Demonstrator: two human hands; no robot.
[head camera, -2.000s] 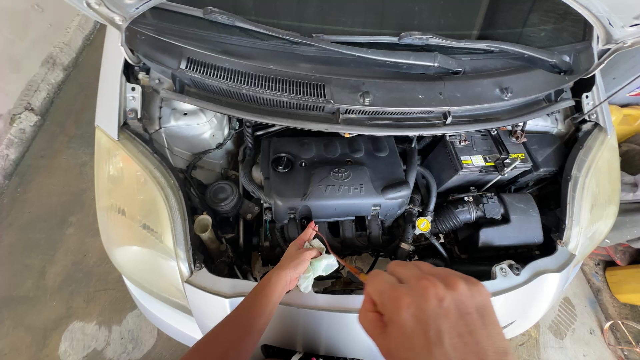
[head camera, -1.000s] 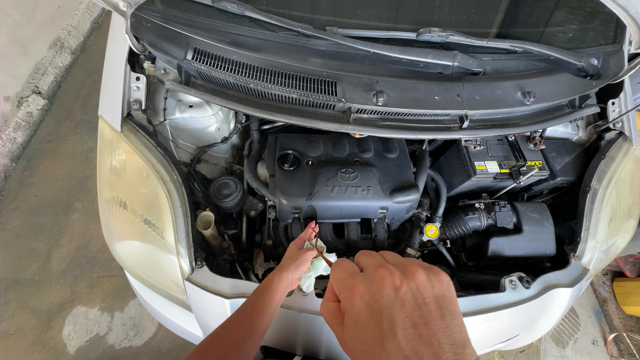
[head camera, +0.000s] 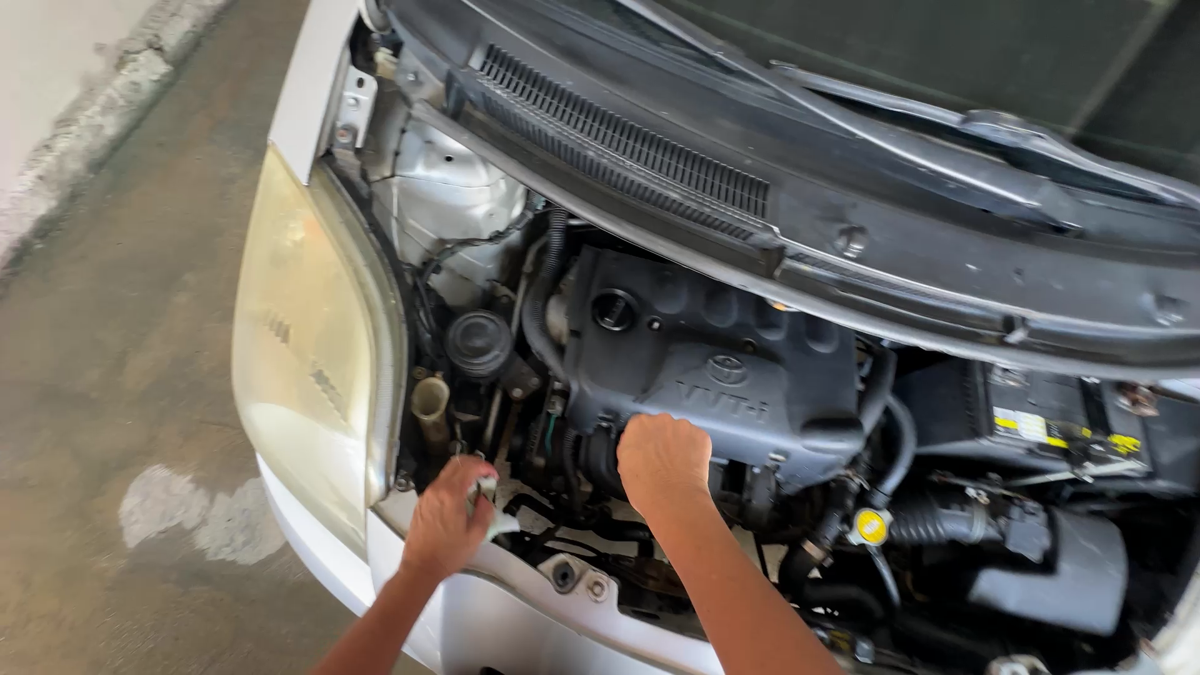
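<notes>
My left hand (head camera: 450, 516) is closed around a crumpled pale cloth or tissue (head camera: 502, 525), over the front edge of the engine bay near the washer filler neck (head camera: 430, 398). Curled into a fist, my right hand (head camera: 666, 459) is at the front edge of the black plastic engine cover (head camera: 712, 375); whether it holds anything is hidden. The oil filler cap (head camera: 615, 309) sits on the cover's upper left, behind my right hand.
A battery (head camera: 1059, 422) and the air intake box (head camera: 1059, 572) are at the right, with a yellow radiator cap (head camera: 871, 527) beside the intake hose. The clouded headlight (head camera: 309, 347) borders the left side. The cowl and wipers (head camera: 937, 169) lie behind the engine.
My hands have moved apart: the left, with the cloth, has gone left toward the headlight, and the right is up at the engine cover's edge. The view has turned and come closer.
</notes>
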